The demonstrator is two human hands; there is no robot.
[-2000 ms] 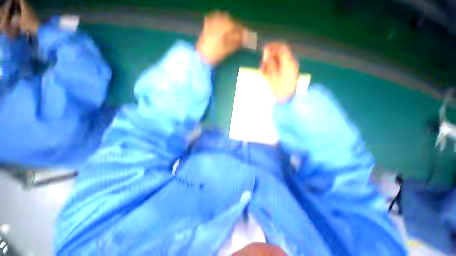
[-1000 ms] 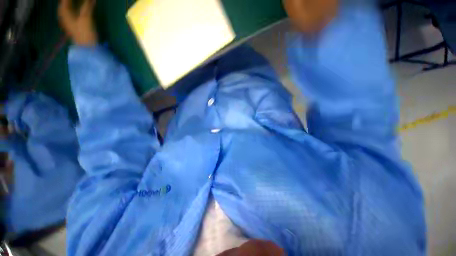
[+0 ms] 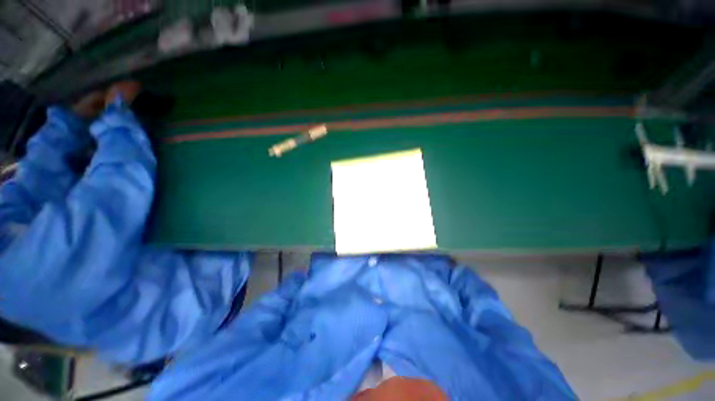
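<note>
A white paper sheet or pad (image 3: 382, 205) with yellow top and bottom edges lies on the green bench in front of me, at the bench's near edge. A short pen or marker (?) (image 3: 298, 140), pale orange at its ends with a greyish middle, lies aslant at the red line, up and left of the sheet. Neither of my hands is in view. Only my blue smock and upper sleeves show at the bottom.
A neighbour's blue sleeves (image 3: 117, 172) and hands (image 3: 110, 99) are at the left. Red lines (image 3: 470, 117) run along the dark green belt (image 3: 439, 66). A rail (image 3: 313, 23) lies beyond it. A white pronged stand (image 3: 678, 157) is at the right.
My view has turned and levelled over the bench. Both my hands, seen earlier raised near the sheet, have left the picture. The pen or marker and the red lines now show.
</note>
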